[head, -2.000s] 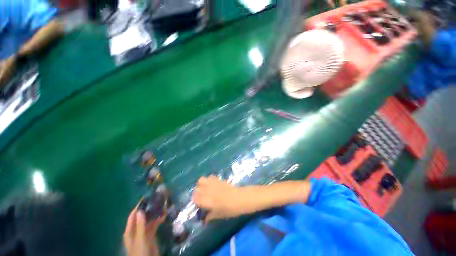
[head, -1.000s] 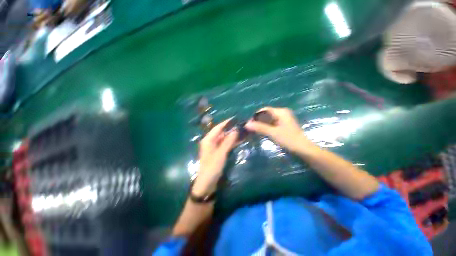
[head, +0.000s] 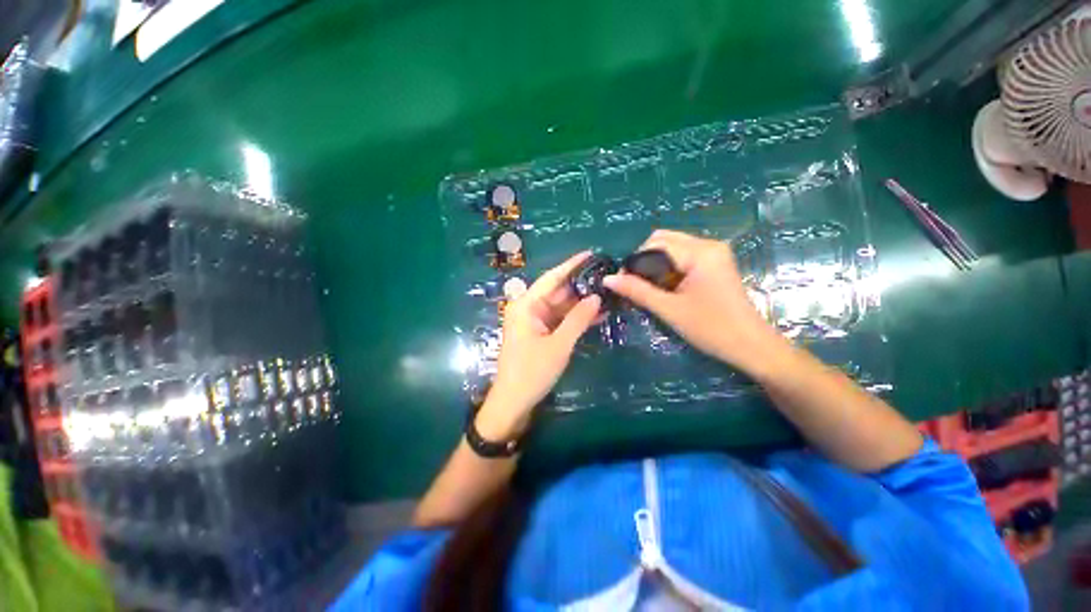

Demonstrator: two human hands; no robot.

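Note:
My left hand holds a small dark sub-assembly between thumb and fingers. My right hand grips a black rounded housing close beside it; whether the two parts touch is hard to tell. Both hands are above a clear blister tray with moulded pockets. In the tray's left column are pale round discs with orange flex, one at the top, one below it, and a third partly hidden by my left hand.
A tall stack of clear blister trays with dark parts stands at left on red trays. Tweezers lie right of the tray. A white fan is at upper right. Red-orange crates with black parts are at lower right.
The view has swung and steadied, bringing the left stack in. My hands, apart two seconds ago, are close together. Since one second ago, they stay together with little visible change.

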